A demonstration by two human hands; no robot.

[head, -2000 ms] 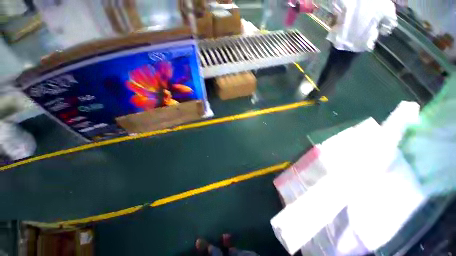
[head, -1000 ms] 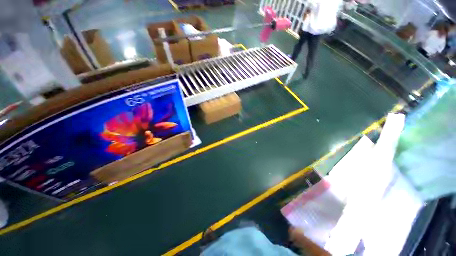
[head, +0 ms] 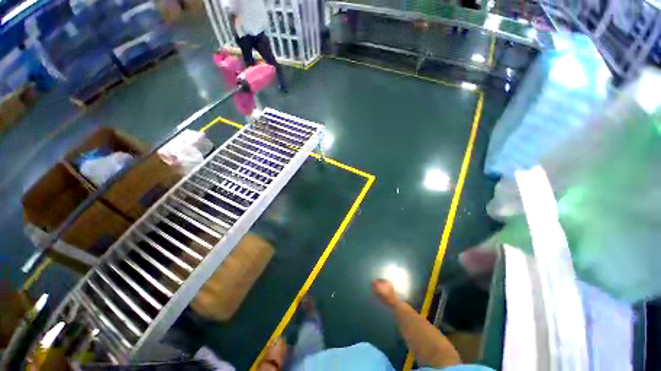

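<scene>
My right hand (head: 384, 290) is small and blurred above the green floor at the lower middle, its bare forearm reaching up from the bottom edge. No object shows in it. My left hand (head: 274, 355) is blurred at the bottom edge beside my leg; its fingers are unclear. A long white foam strip (head: 543, 217) lies at the right on a pale stack with white edges (head: 518, 311). A translucent green plastic bag (head: 616, 232) is beside it. A pale blue plastic bag (head: 543, 116) stands behind. Neither hand touches the foam or bags.
A metal roller conveyor (head: 196, 232) runs diagonally at left, with a brown carton (head: 232, 279) under its near side. Open brown boxes (head: 109, 203) and a long bar with pink padding (head: 257, 76) are beyond. A person (head: 254, 32) in a white top stands at the back.
The view has swung right and moved nearer the roller conveyor. The printed television carton has left the picture. My right forearm and both hands now show, and the blue bag has come into view.
</scene>
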